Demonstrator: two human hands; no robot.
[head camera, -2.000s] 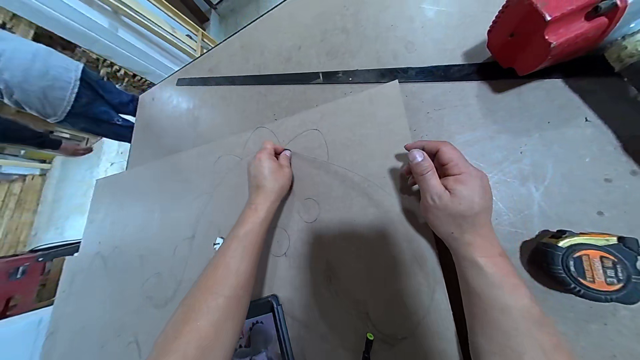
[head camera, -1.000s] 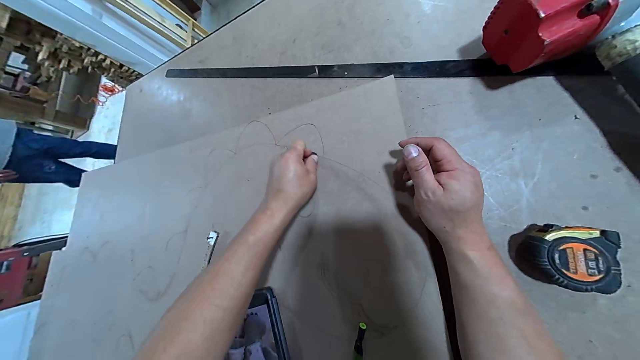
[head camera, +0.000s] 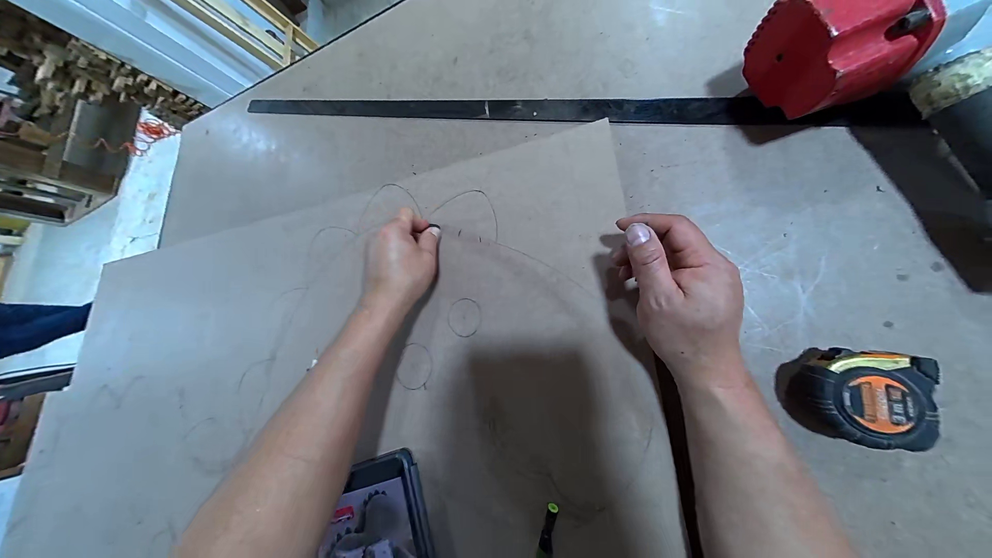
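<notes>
A large brown sheet lies on the workbench, with faint curves and small circles drawn on it. My left hand rests near the drawn loops at the upper middle, a small dark object pinched between its thumb and fingers. Over the sheet's right edge is my right hand, its fingers curled and the thumb near the index finger; whether it pinches anything thin cannot be seen. A framed tablet or phone showing a picture lies partly under my left forearm. A dark pen-like tool with a green end lies at the bottom.
Beyond the sheet lies a long dark metal strip. A red tool or machine part stands at the upper right, beside a dark cylindrical part. A tape measure sits on the right. A person's leg shows at the left edge.
My left hand went right along the drawn line, then back left to where the loops meet. The small circles show again. The person at the left is now mostly out of view.
</notes>
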